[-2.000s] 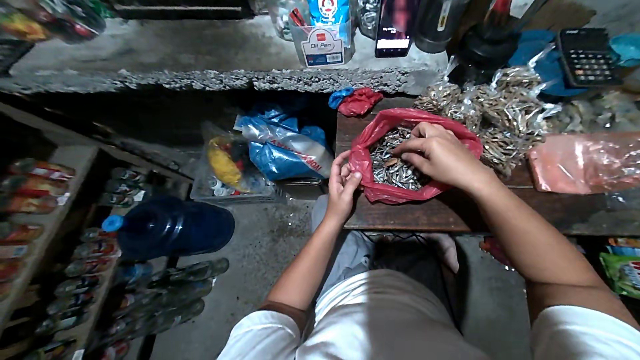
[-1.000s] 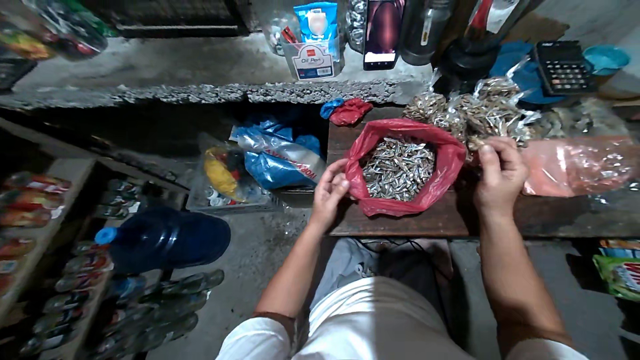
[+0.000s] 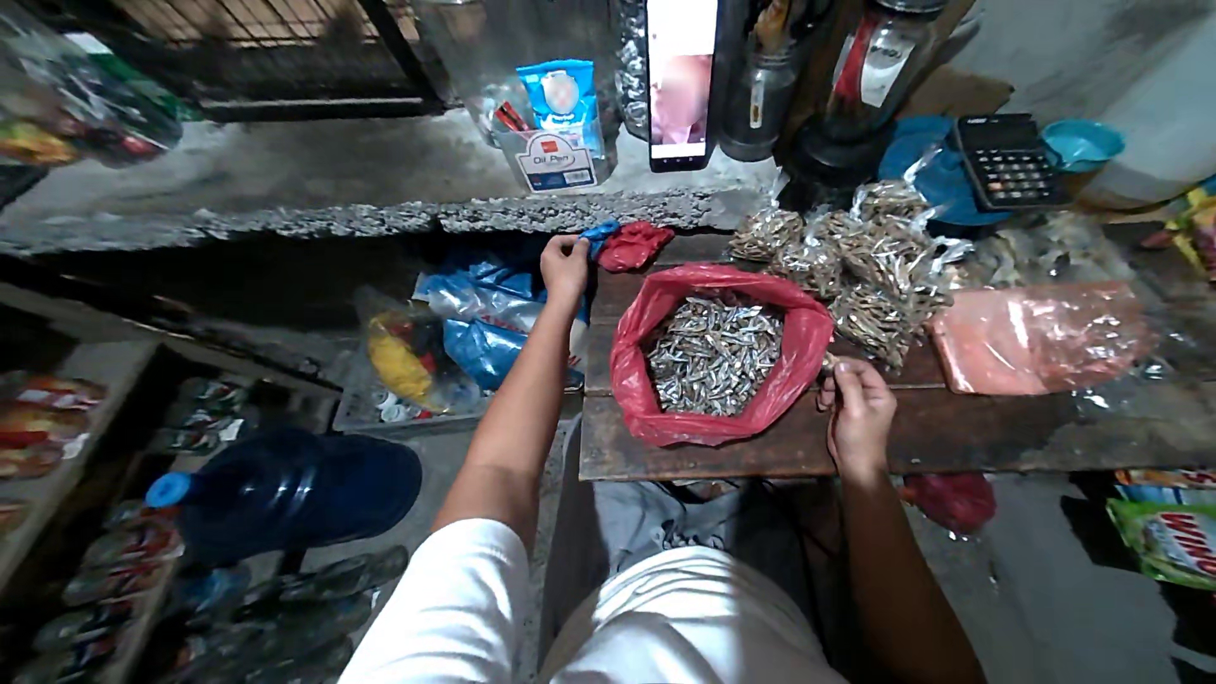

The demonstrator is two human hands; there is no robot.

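A red plastic bag [image 3: 627,380] stands with its mouth spread wide on the wooden bench, full of small silvery dried fish [image 3: 717,356]. My left hand [image 3: 565,261] pinches the edge of a crumpled blue plastic bag [image 3: 600,236], beside a crumpled red plastic bag [image 3: 635,247]. Just right of the fish bag, my right hand [image 3: 855,399] has thumb and fingers together around something small, too small to name. Clear plastic bags of dried fish [image 3: 879,256] lie heaped beyond that hand. A pack of pink plastic bags [image 3: 1045,337] lies to their right.
A concrete ledge [image 3: 332,180] behind the bench carries a pen box [image 3: 556,157], a smartphone [image 3: 681,85] and jars. A calculator [image 3: 1009,161] sits at the back right. At the lower left are a blue water jug [image 3: 304,489] and crates of glass bottles [image 3: 123,560].
My left hand has let go of the fish bag's rim and moved up to the crumpled blue bag. My right hand came out of the fish and now rests right of the bag.
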